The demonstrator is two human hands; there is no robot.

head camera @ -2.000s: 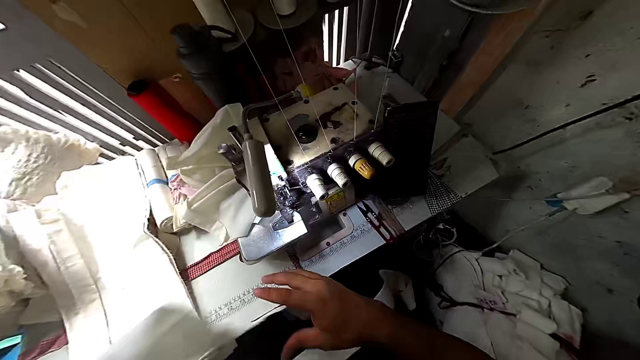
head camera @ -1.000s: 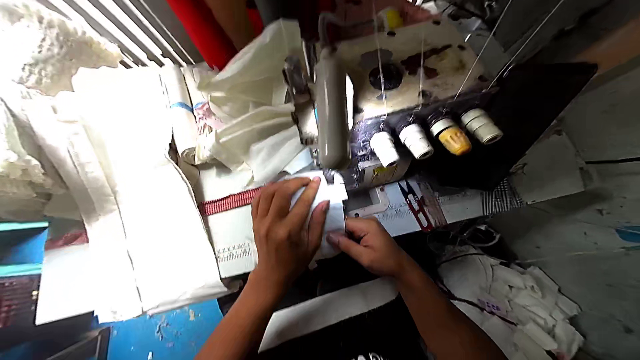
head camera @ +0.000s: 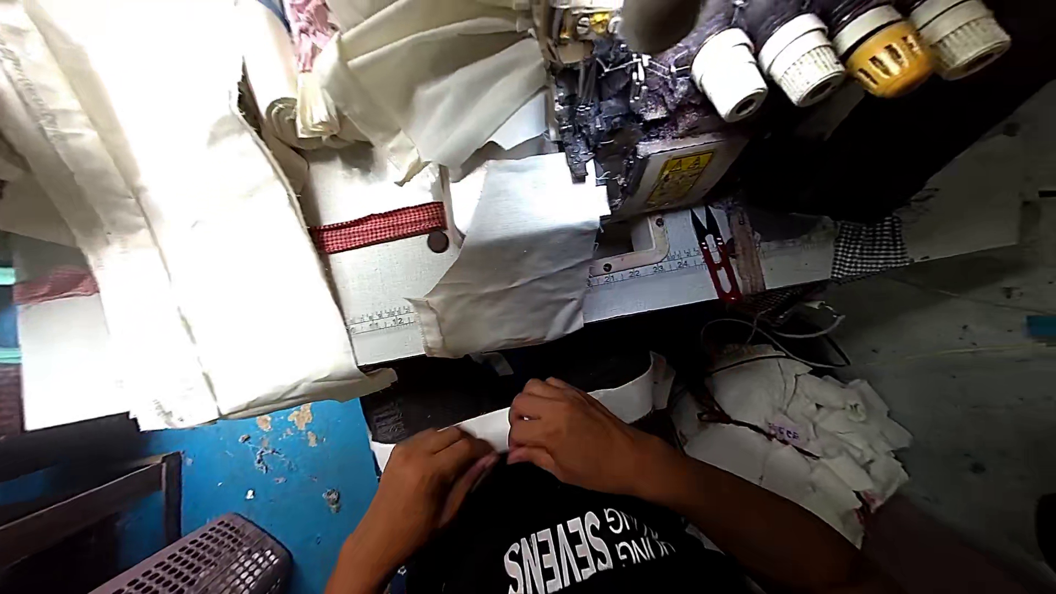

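Note:
Over the lap, my left hand and my right hand sit close together, both pinching a long white fabric strip. The strip runs sideways in front of a black printed shirt. Above them, a pale cloth piece lies on the machine table, its upper right corner at the needle area of an overlock sewing machine. Red-handled thread snips lie to the right of that cloth. A red checked band lies to its left.
Long cream fabric covers the left of the table and hangs over its front edge. White scraps are heaped at the lower right, with cables above them. A purple plastic basket stands at the lower left by a wooden frame.
Both hands have moved from the cloth by the needle area down to the lap, now on a white strip. The pale cloth lies let go on the table. The view has moved nearer the table.

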